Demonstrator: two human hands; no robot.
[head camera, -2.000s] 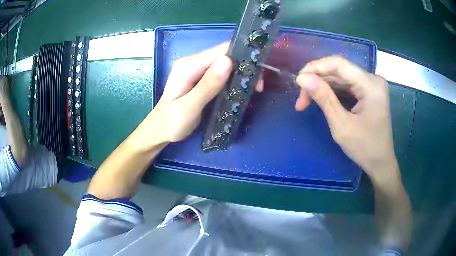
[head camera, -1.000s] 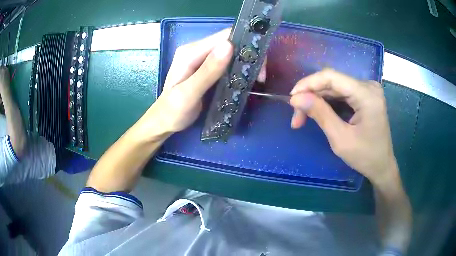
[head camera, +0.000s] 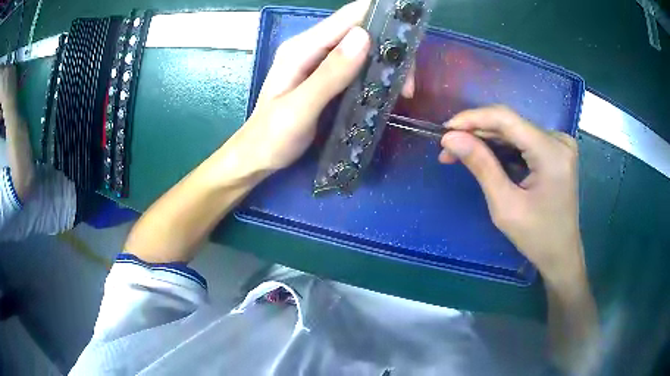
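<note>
My left hand (head camera: 305, 92) grips a long dark strip module (head camera: 373, 95) by its left edge and holds it tilted over the blue tray (head camera: 382, 246). Several round parts show in a row on its face, with small pale parts between them. The strip's top end is cut off by the picture's edge. My right hand (head camera: 507, 165) pinches thin silver tweezers (head camera: 415, 127) between thumb and fingers. Their tips point left and reach the strip's right edge; whether they touch it or hold a tiny part cannot be told.
A stack of black strips (head camera: 79, 95) lies at the left, with a strip of silver round parts (head camera: 123, 103) and a red item (head camera: 106, 121) beside it. Another person's arm and sleeve (head camera: 37, 198) are at the far left. A white rail (head camera: 202, 31) runs behind the tray.
The tray and stack sit higher and the tray further right in view. The tweezers have moved from higher on the strip to its lower half. Both hands keep their grips.
</note>
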